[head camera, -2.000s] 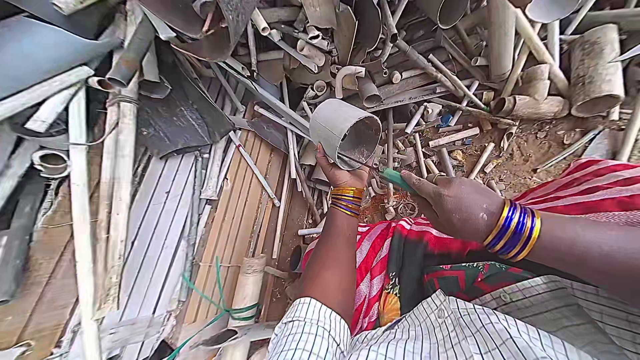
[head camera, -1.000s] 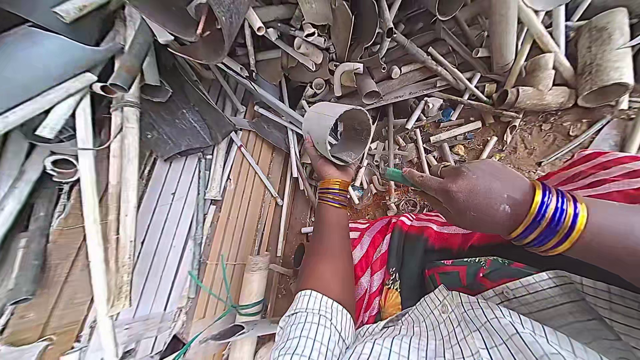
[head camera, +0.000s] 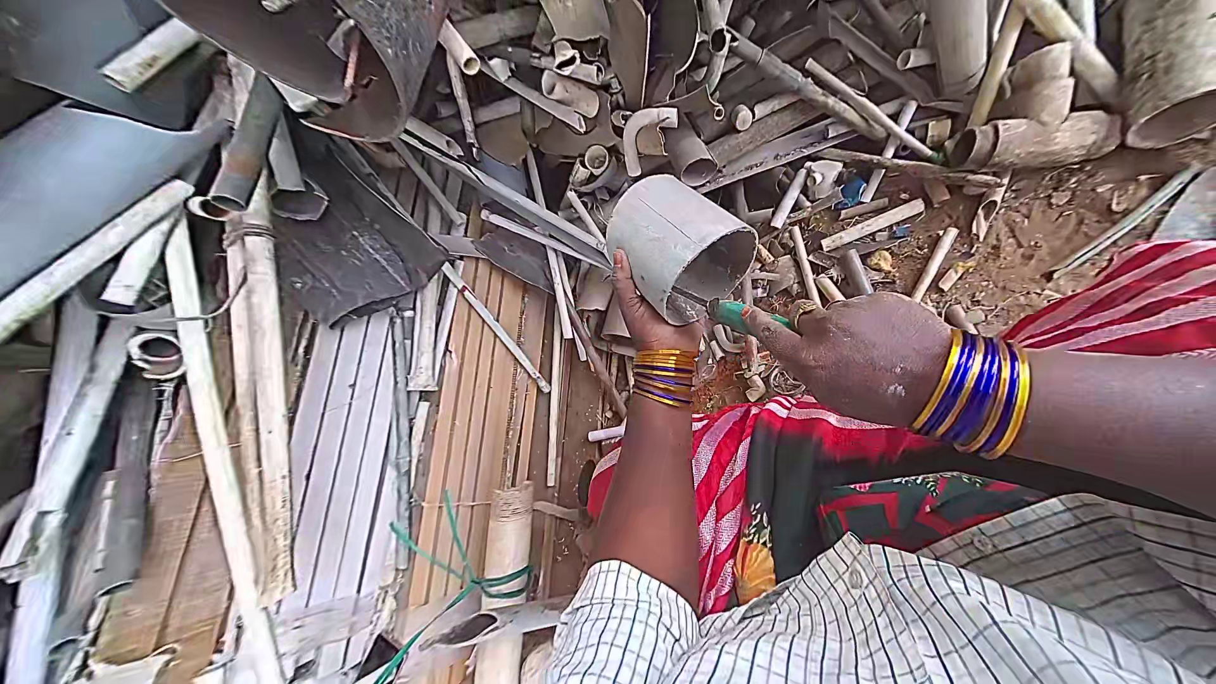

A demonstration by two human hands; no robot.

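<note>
My left hand holds a short, wide grey plastic pipe piece from below and the left, with the thumb on its outer wall. The pipe's open end faces right and down, towards my right hand. That hand is closed round a tool with a green handle, whose front end meets the pipe's lower rim. The tool's tip is hard to make out, so its exact kind cannot be told. Bangles circle both wrists.
A heap of pipe offcuts lies ahead, with a large pipe at the far right. Long strips and panels cover the ground to the left, near a pipe tied with green string. Red striped cloth covers my lap.
The pipe piece has turned in my left hand: a second ago its opening faced me more, and now more of its outer wall shows. The green-handled tool stays in my right hand.
</note>
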